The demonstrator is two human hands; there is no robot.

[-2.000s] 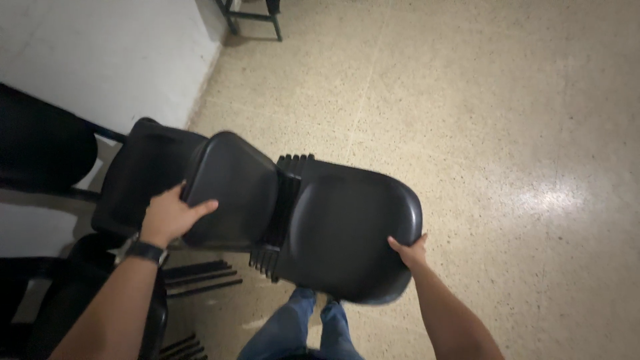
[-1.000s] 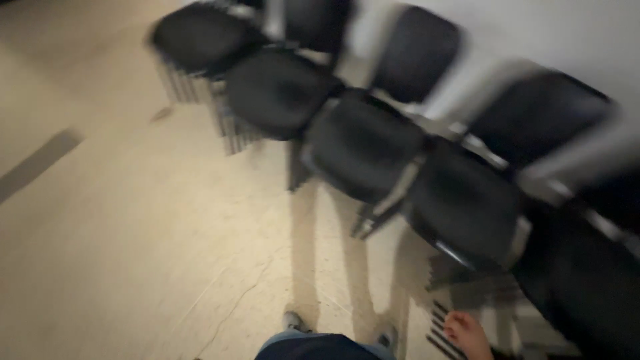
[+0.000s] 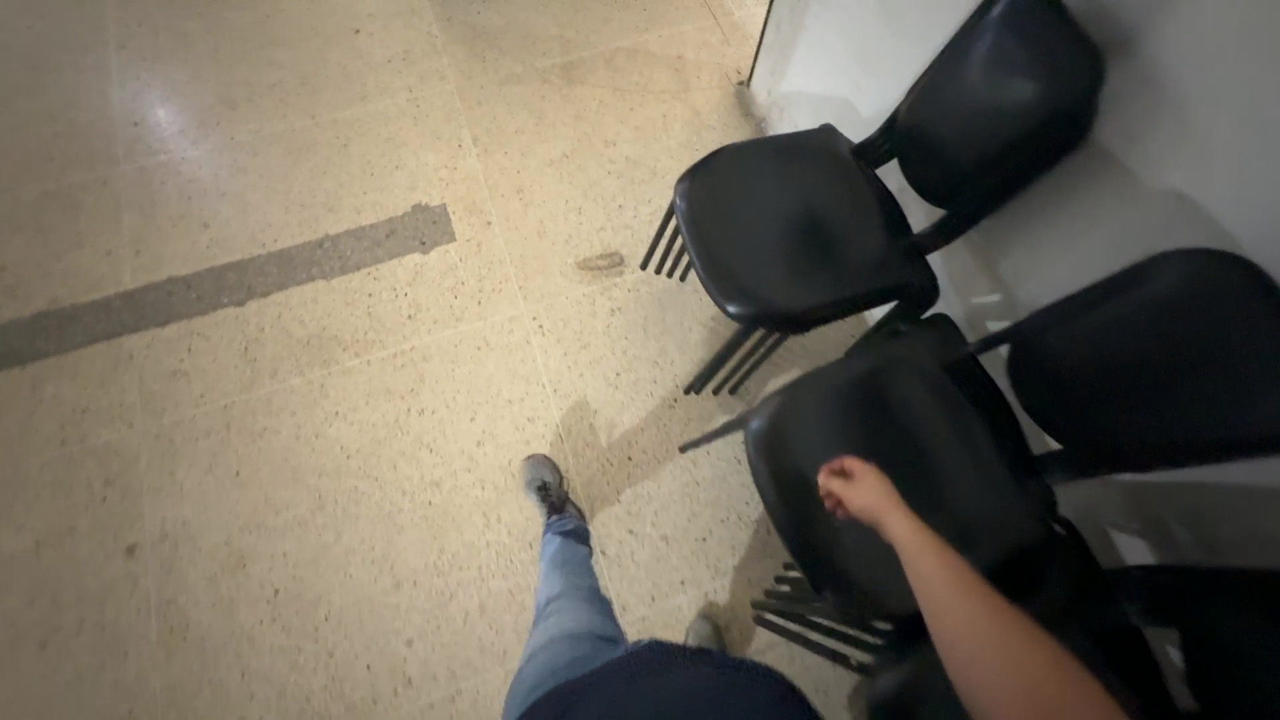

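My right hand (image 3: 855, 492) hangs with loosely curled fingers above the seat of a black chair (image 3: 900, 430) at the right; it holds nothing that I can see. The chair tops a stack whose several dark legs show below the seat. Beyond it stands another stack of black chairs (image 3: 780, 225), its backrest near the wall. My left hand is out of the frame.
A pale wall (image 3: 1160, 130) runs behind the chairs. More black chair parts (image 3: 1225, 630) fill the lower right. A grey strip (image 3: 240, 275) crosses the speckled floor at the left. My shoe (image 3: 545, 480) is on the floor.
Two seconds ago both hands were on a black chair; now only the right hand shows, off any chair's edge. The view has swung far round along the row of stacked chairs.
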